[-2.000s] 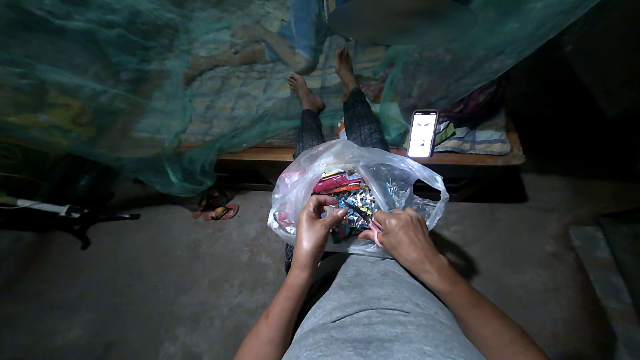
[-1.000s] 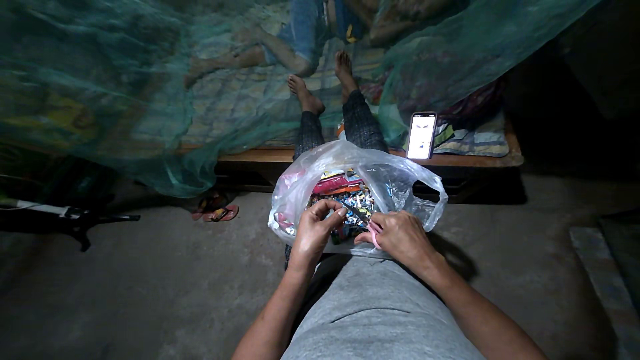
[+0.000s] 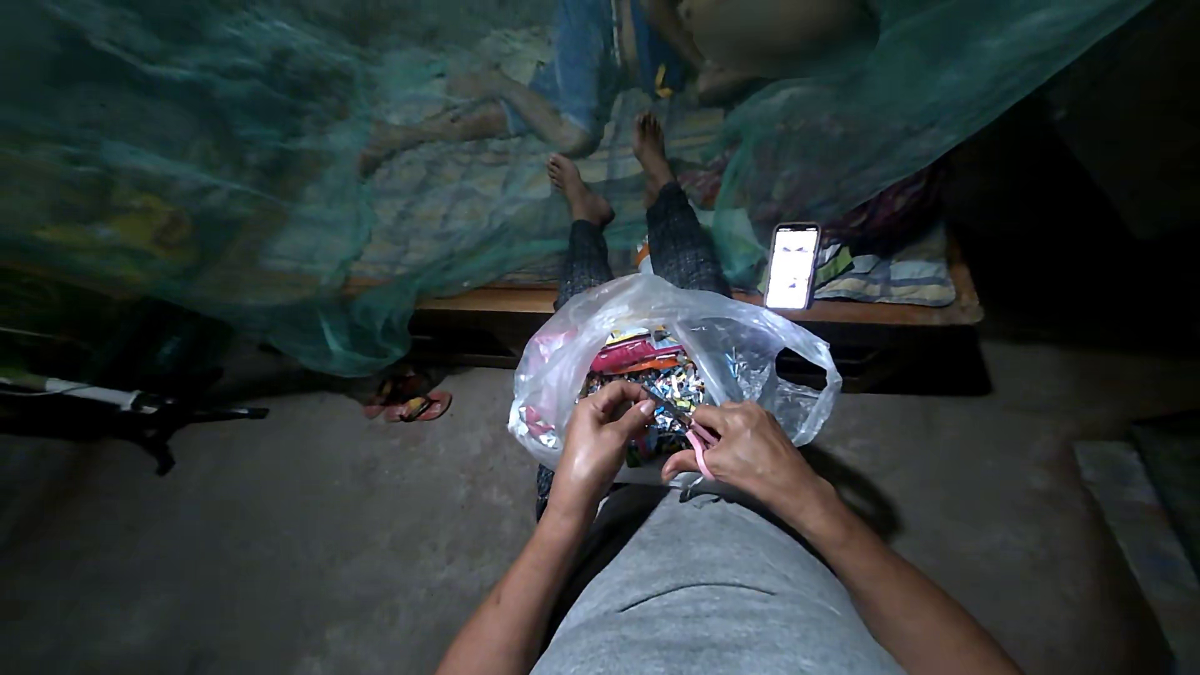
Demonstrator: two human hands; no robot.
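Observation:
A clear plastic bag (image 3: 750, 328) lies wide open on my lap. It holds many small cut pieces (image 3: 680, 384) of shiny, many-coloured wrapper, with larger pink and orange wrappers (image 3: 637, 354) at its far side. My right hand (image 3: 755, 450) grips scissors with pink handles (image 3: 700, 455), whose blades point to the upper left over the pieces. Just left of the blade tips is my left hand (image 3: 605, 436), thumb and fingertips pinched together above the bag. Whatever is between those fingertips is too small to make out.
My legs stretch onto a wooden bed edge (image 3: 497, 300) with a quilt. A lit phone (image 3: 793, 266) stands at that edge. Green mosquito netting (image 3: 375, 319) hangs over the bed, where another person (image 3: 572, 75) sits. Sandals (image 3: 417, 406) and a black stand-like object (image 3: 155, 431) are at the left.
My hands stay over the bag, with only small movements of the fingers and the scissors. Behind the netting, the other person's arm and body have shifted.

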